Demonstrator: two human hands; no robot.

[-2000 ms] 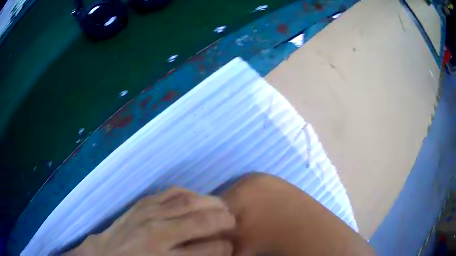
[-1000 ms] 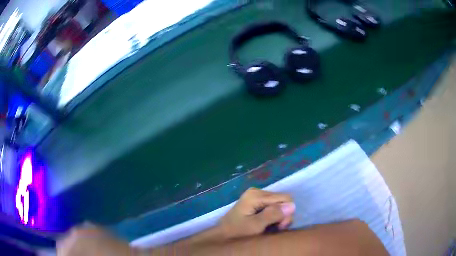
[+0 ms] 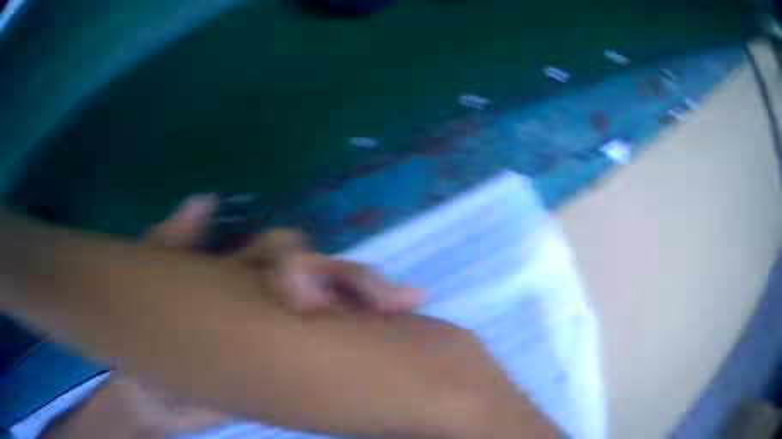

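Observation:
The view is strongly blurred. My left hand [image 3: 321, 279] shows behind my right forearm, over the near edge of the belt, with some fingers bent and others reaching left. A dark patch lies between its fingers; I cannot tell whether it is a held thing or shadow. My right forearm crosses in front from lower right to the left edge; my right hand is out of the picture. A white ribbed sheet [image 3: 463, 236] lies beneath my arms. A dark rounded thing, likely a headphone cup [image 3: 345, 5], is cut off by the top edge.
The dark green conveyor belt [image 3: 257, 111] fills the upper left. Its chipped blue-green frame [image 3: 523, 133] runs diagonally between the belt and a tan cardboard-covered worktop [image 3: 677, 231] on the right. Small white marks line the belt's edge.
The view has turned down, so the headphones on the belt have left it except a dark piece at the top. My right forearm has swung up and left, taking my right hand out of view.

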